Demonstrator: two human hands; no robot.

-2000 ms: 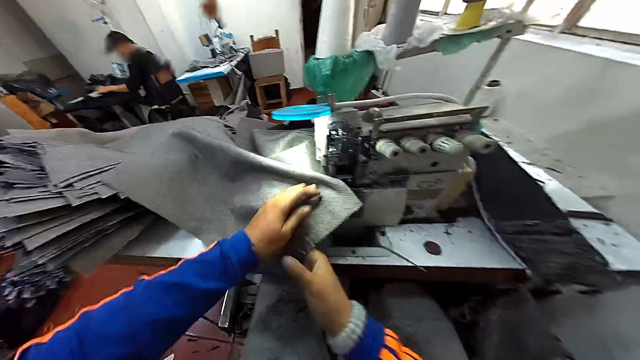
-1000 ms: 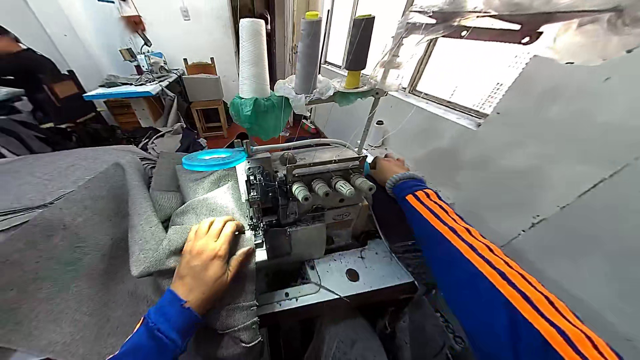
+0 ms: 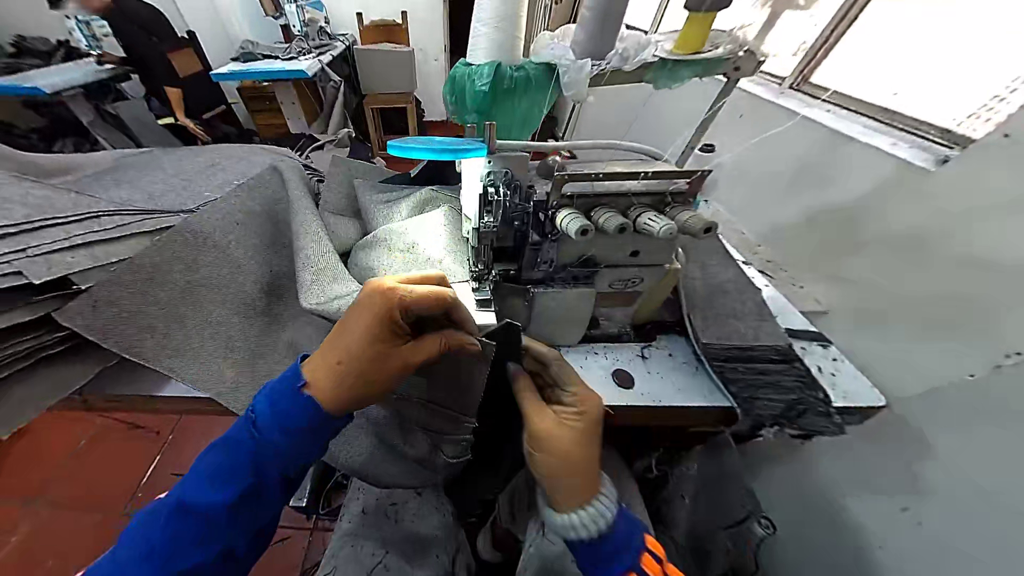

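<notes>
In front of the overlock sewing machine (image 3: 616,240), my left hand (image 3: 396,340) pinches the edge of a grey fabric piece (image 3: 232,296) that spreads left over the table. My right hand (image 3: 560,416) holds a dark fabric strip (image 3: 500,400) by its upper end, close beside my left fingertips. The strip hangs down toward my lap. Both hands are just below the presser foot (image 3: 483,300), which is lit by a lamp. Some of the grey fabric lies behind and left of the needle area. My fingers partly cover where the two fabrics meet.
Stacked grey fabric (image 3: 48,320) lies at the left. A pile of dark strips (image 3: 768,376) hangs over the table's right end. Thread cones (image 3: 496,32) stand on a rack behind the machine. A person in dark clothes (image 3: 160,56) is at another table at the back left.
My right hand has moved from the machine's far right side to the front, where it now holds a dark strip. My left hand has left the fabric beside the needle area and pinches an edge. The view has shifted.
</notes>
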